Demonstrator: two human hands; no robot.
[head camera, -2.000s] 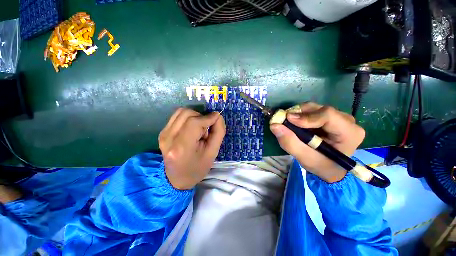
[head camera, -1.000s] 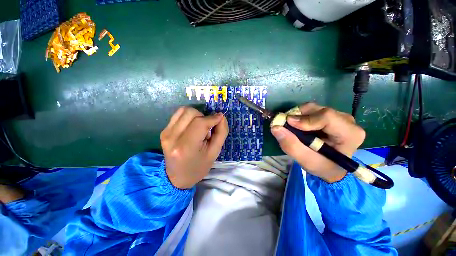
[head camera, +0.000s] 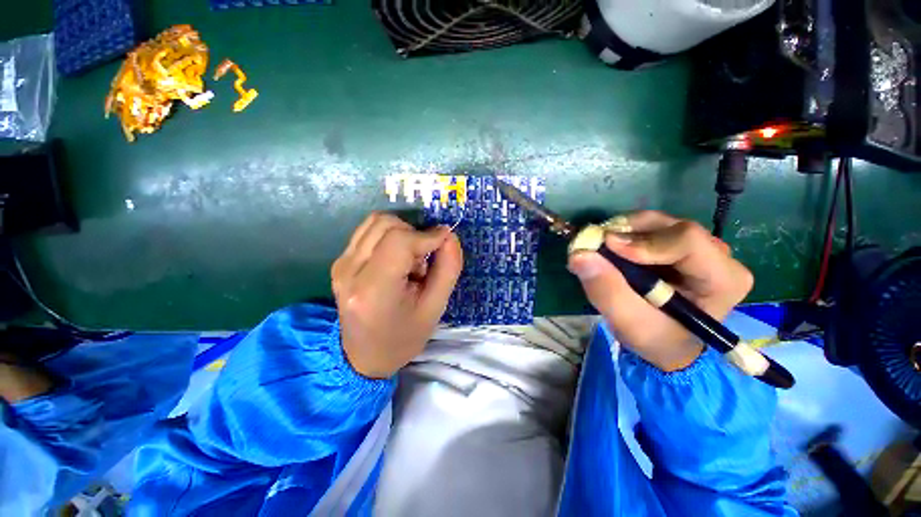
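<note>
A blue PCB panel (head camera: 493, 265) lies flat at the near edge of the green bench. Whitish and yellow flex circuits (head camera: 451, 189) line the left part of its top edge, some sticking out past its left side. My left hand (head camera: 396, 288) pinches a thin solder wire (head camera: 456, 224) over the panel's left side. My right hand (head camera: 672, 283) holds a black soldering iron (head camera: 697, 321) with cream bands. Its metal tip is over the panel's top edge, right of the yellow flex circuit; whether it touches is unclear.
A pile of orange flex circuits (head camera: 160, 81) and one loose piece (head camera: 236, 85) lie upper left, near a blue panel stack (head camera: 93, 32) and clear bag (head camera: 24, 89). A fan guard (head camera: 475, 22), white cylinder (head camera: 672, 22) and black station (head camera: 752, 91) stand beyond. A person's sleeve (head camera: 81, 404) is at left.
The iron's tip has moved slightly up to the panel's top edge. The whole view has shifted a little. A red-orange light now shows on the station. My left hand keeps its pinch.
</note>
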